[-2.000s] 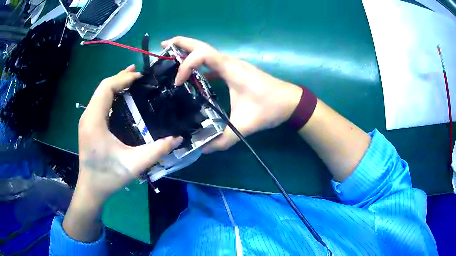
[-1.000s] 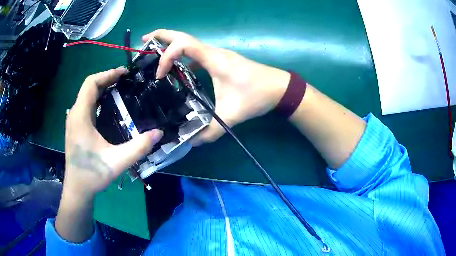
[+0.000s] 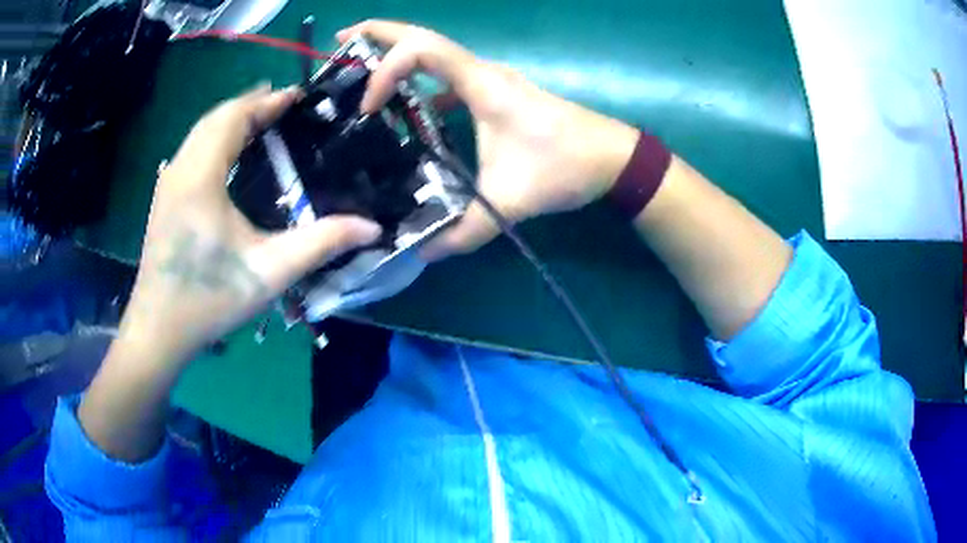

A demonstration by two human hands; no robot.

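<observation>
Both hands hold a white-grey projector housing point(image 3: 366, 278) over the bench's front edge. A black block point(image 3: 366, 175) with a white label strip point(image 3: 284, 170) fills it. My left hand point(image 3: 217, 228) grips the left side, its thumb on the black block. My right hand point(image 3: 530, 149) grips the right side, its index finger bent over the upper rim. A black sleeved cable point(image 3: 573, 308) trails from the housing over the blue sleeve cloth to a small white plug. A red lead wire point(image 3: 249, 40) sticks out at the upper left. The housing's underside is hidden.
Black parts point(image 3: 74, 117) are piled at left. Part of another white unit point(image 3: 228, 13) shows at the top left edge. White paper point(image 3: 875, 127) lies at right on the green mat point(image 3: 679, 64), with a thin red wire point(image 3: 951, 149) on it. A dark red band circles my right wrist.
The view has shifted, so the waiting unit is now mostly cut off at the top. My left hand and forearm are slightly blurred. Both hands keep their hold on the housing.
</observation>
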